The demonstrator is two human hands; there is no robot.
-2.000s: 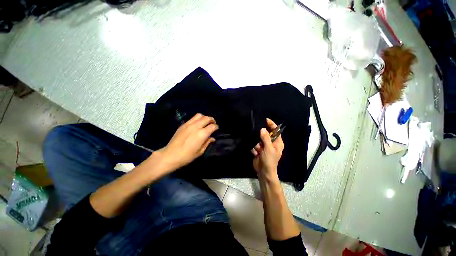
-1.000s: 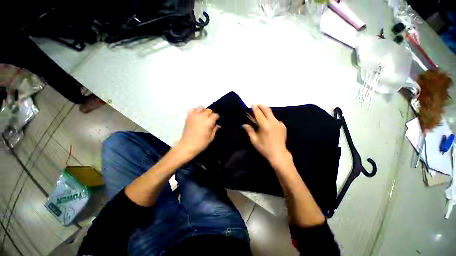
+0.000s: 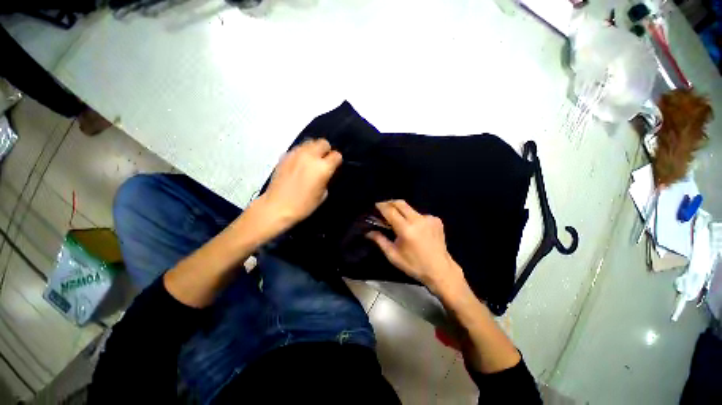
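A black garment [image 3: 451, 178] lies on the whitish table in front of me, its near left part over the table edge by my jeans-clad legs. A black hanger [image 3: 548, 229] is at its right end, hook to the right. My left hand [image 3: 301, 180] is closed on the garment's upper left part, fingertips pinching the cloth. My right hand [image 3: 412, 240] is bent over the garment's middle, lower than the left. A thin metal glint, likely the thread snips [image 3: 377, 223], shows at its fingers; the rest is hidden. A slightly shinier dark patch of cloth lies under these fingers.
Clear plastic bags [image 3: 613, 75], a brown furry piece [image 3: 682, 134], papers [image 3: 673, 217] and a blue item [image 3: 689, 208] lie at the right. Dark items lie at the table's far left edge. A green-and-white box [image 3: 83, 277] stands on the tiled floor at left.
Since a second ago, my right hand has moved down from the garment's upper edge to its middle. My left hand is still at the left part. The view has shifted slightly.
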